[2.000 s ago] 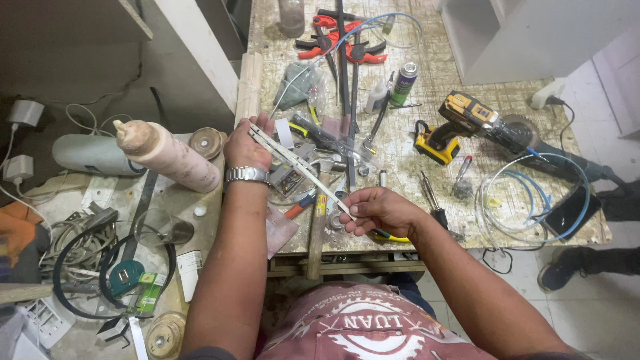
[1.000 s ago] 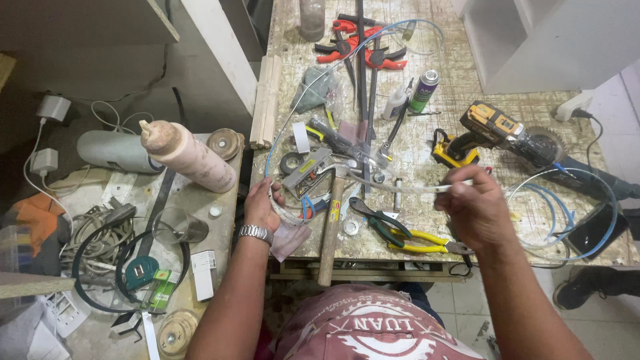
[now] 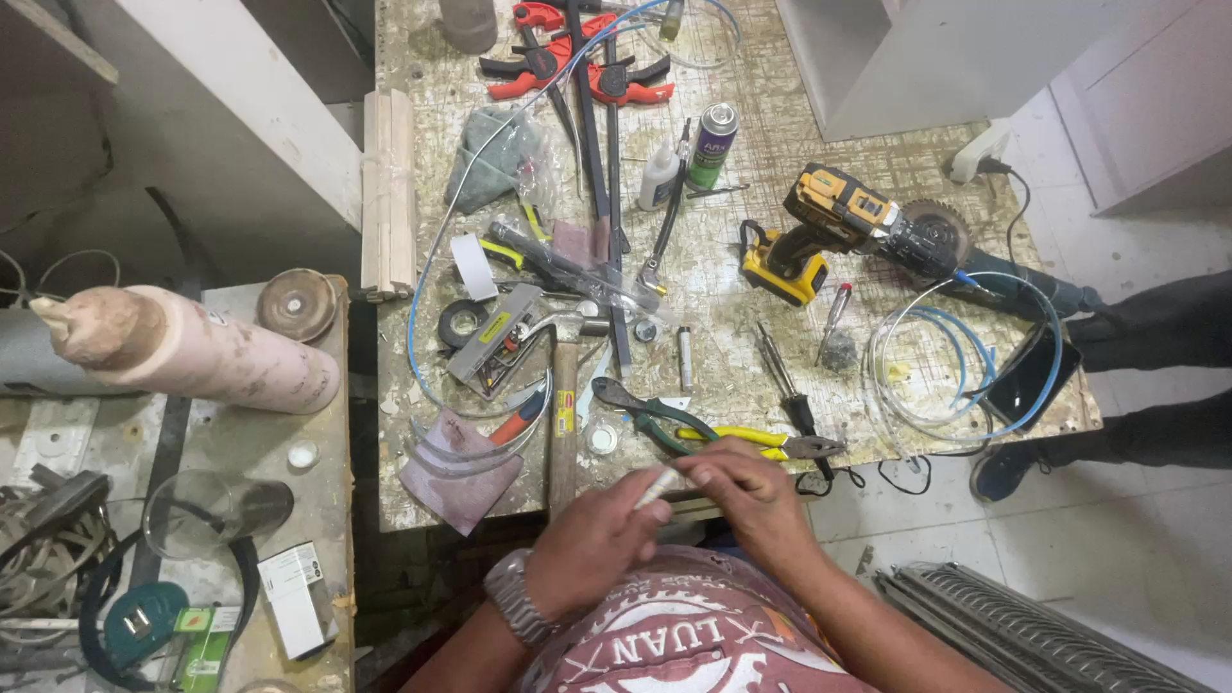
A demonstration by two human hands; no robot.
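Observation:
My left hand [image 3: 602,539], with a metal watch on its wrist, is closed around a short whitish stick-like piece [image 3: 656,488] in front of my body. My right hand [image 3: 746,486] is at the piece's far end, thumb and fingers pinched together; whether it grips the piece is unclear. Just beyond the right hand lie yellow-handled pliers [image 3: 760,440] and green-handled cutting pliers [image 3: 654,414]. A hammer with a wooden handle [image 3: 563,423] lies beyond my left hand, beside a piece of pink sandpaper [image 3: 462,476] and a small open box of bits [image 3: 496,342].
A cordless drill [image 3: 837,217], a soldering iron [image 3: 787,380], coiled blue and clear tubing [image 3: 962,351] and a phone [image 3: 1030,380] lie to the right. Red bar clamps [image 3: 616,82] are at the back. A pink bottle [image 3: 212,351] stands on the left table. Another person's legs [image 3: 1145,327] are at right.
Both hands have come together in front of my body, near the table's front edge. A second ago they were apart, the right one holding a thin white piece out to the right.

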